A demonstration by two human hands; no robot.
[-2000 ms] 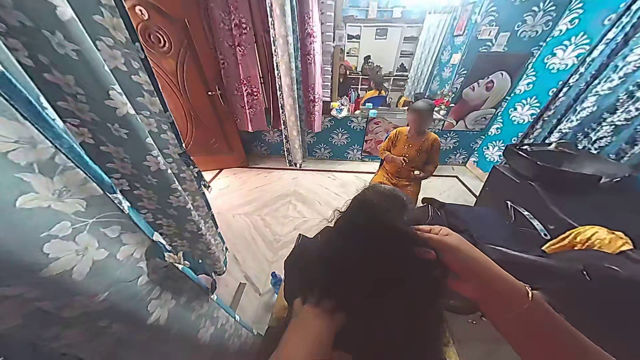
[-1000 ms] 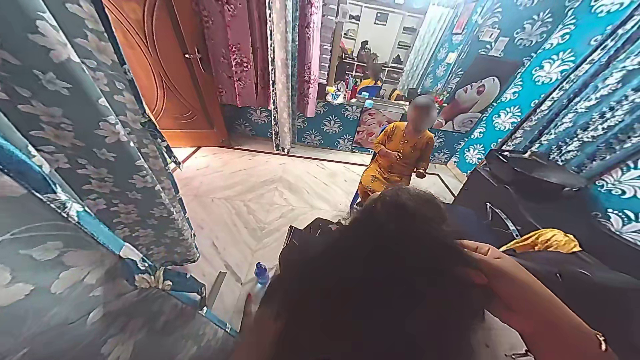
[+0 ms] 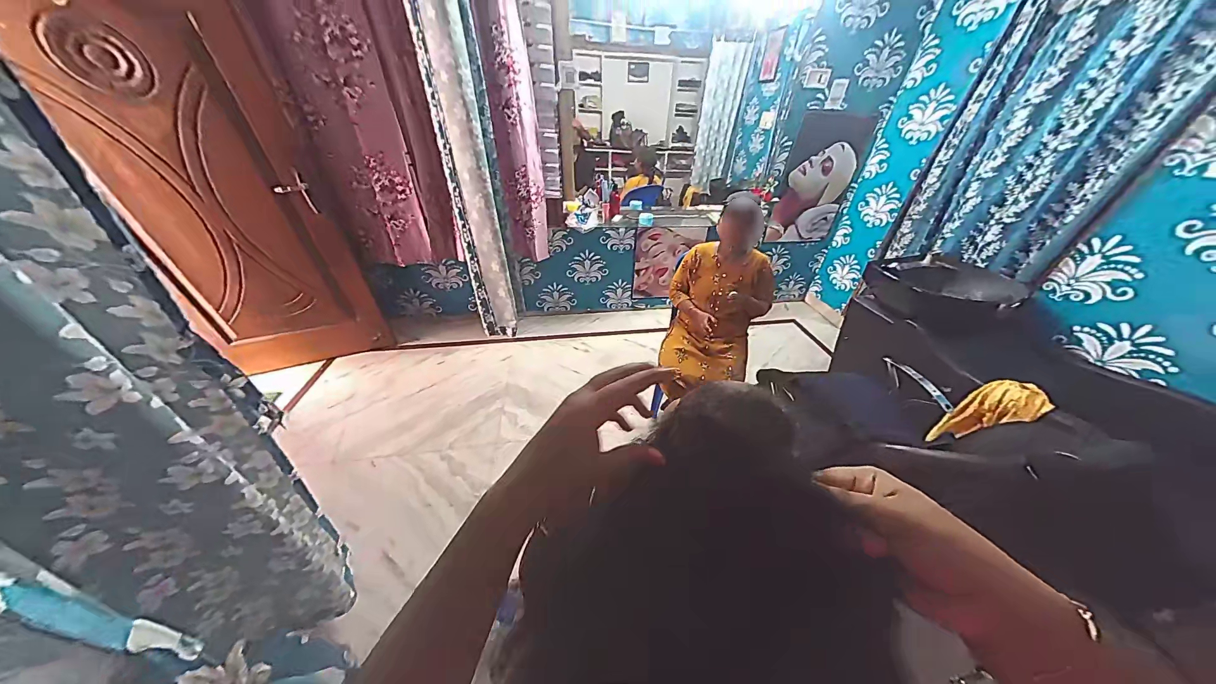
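Note:
Dark hair on a person's head [image 3: 712,532] fills the lower middle of the view, seen from behind and above. At the upper left of that head is my left hand [image 3: 613,418], its fingers spread and curved near the crown. My right hand [image 3: 869,499] rests against the right side of the hair, fingers bent and close together; whether it pinches a strand is hidden in the dark. A bracelet [image 3: 1086,622] circles my right wrist.
Beyond the head a person in a yellow outfit [image 3: 717,304] sits facing this way. On the right is a black salon wash chair [image 3: 1026,513] with a yellow cloth [image 3: 993,408]. A floral curtain [image 3: 142,427] hangs at left, near a wooden door [image 3: 218,180].
My left hand, low on the hair two seconds ago and not clearly seen one second ago, is now up beside the crown. My right hand remains at the right side of the head.

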